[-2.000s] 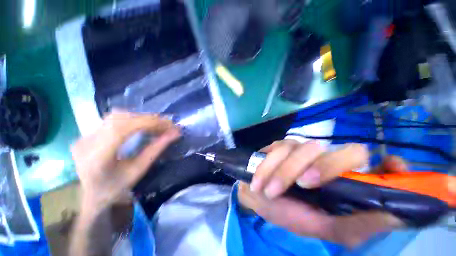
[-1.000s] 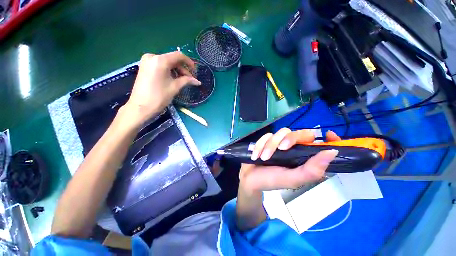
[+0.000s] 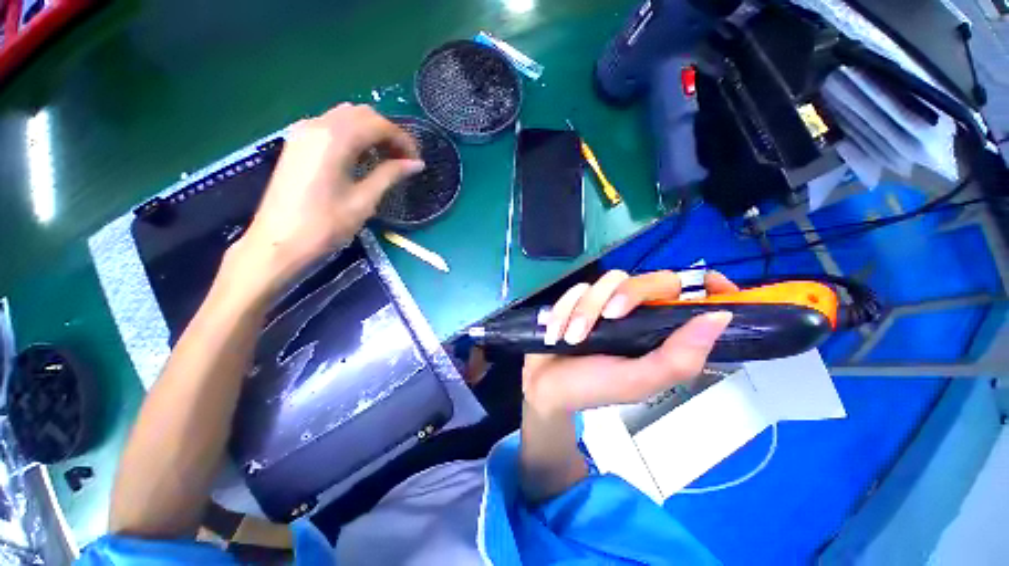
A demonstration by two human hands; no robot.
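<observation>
My right hand (image 3: 620, 343) holds the electric screwdriver (image 3: 763, 321), black with an orange back, about level, its tip pointing left beside the housing's right edge. My left hand (image 3: 321, 188) is over the left rim of the nearer round screw dish (image 3: 437, 177), thumb and fingers bent toward each other; whether a small screw is between them cannot be told. The black housing (image 3: 343, 376) lies on a silvery sheet (image 3: 122, 282); wrinkled clear film shows on its near panel. My left forearm hides part of it.
A second screw dish (image 3: 470, 88) stands behind. Right of the dishes lie a cream strip (image 3: 416, 251), thin rod (image 3: 509, 221), dark smartphone (image 3: 551, 194) and yellow-handled tool (image 3: 601, 175). A heat gun (image 3: 675, 111) is back right, an open white carton (image 3: 708, 431) below, a black parts tub (image 3: 47, 404) left.
My left hand has gone from above the housing to the screw dish, then drawn slightly left from the dish's middle. The screwdriver has moved from the housing's near edge and stays held in my right hand.
</observation>
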